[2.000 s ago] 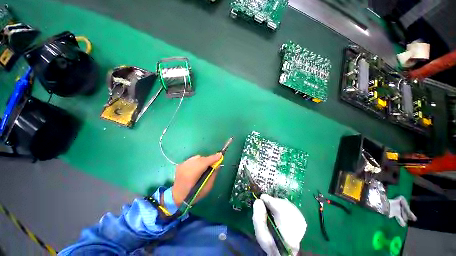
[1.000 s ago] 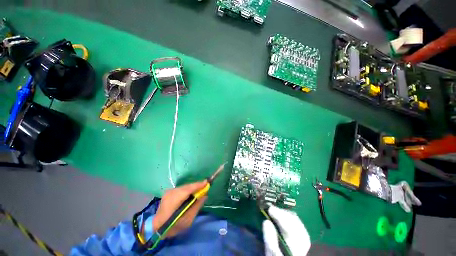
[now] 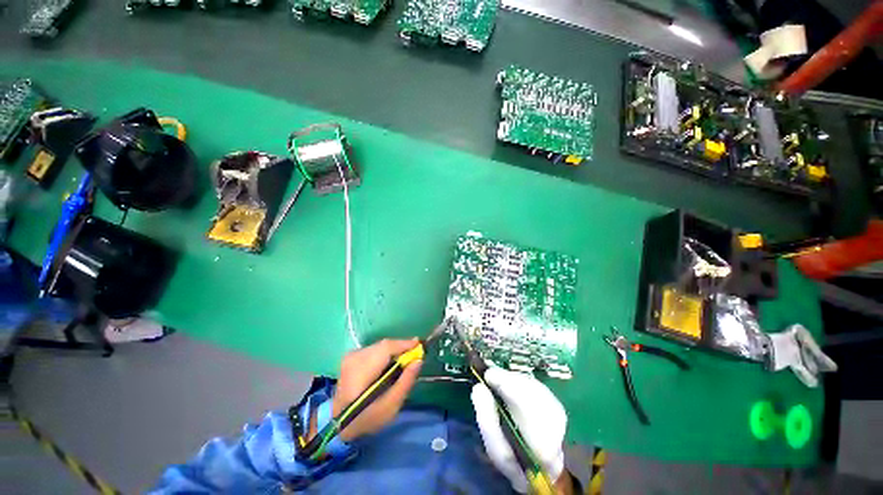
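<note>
A green circuit board point(image 3: 518, 305) with silvery joints lies on the green mat in front of me. My left hand point(image 3: 376, 387), bare, holds a yellow-and-black soldering iron point(image 3: 366, 401); its tip is at the board's left edge. Solder wire point(image 3: 349, 251) runs from the reel point(image 3: 322, 155) to this hand, and a short end shows to its right. My right hand point(image 3: 523, 422), white-gloved, holds a second soldering iron point(image 3: 505, 418) with its tip over the board's lower left part. The two tips are close together. Whether they touch the joints cannot be told.
Iron stands with yellow sponges stand left point(image 3: 237, 224) and right point(image 3: 681, 312). Open side cutters point(image 3: 629, 367) lie right of the board. Black round cups point(image 3: 116, 261) are at left. More boards point(image 3: 547, 114) and a black tray of units point(image 3: 721, 126) are at the back.
My left hand has moved its iron right, from beside the board to its edge. My right hand has moved its iron tip slightly left. The whole view has shifted.
</note>
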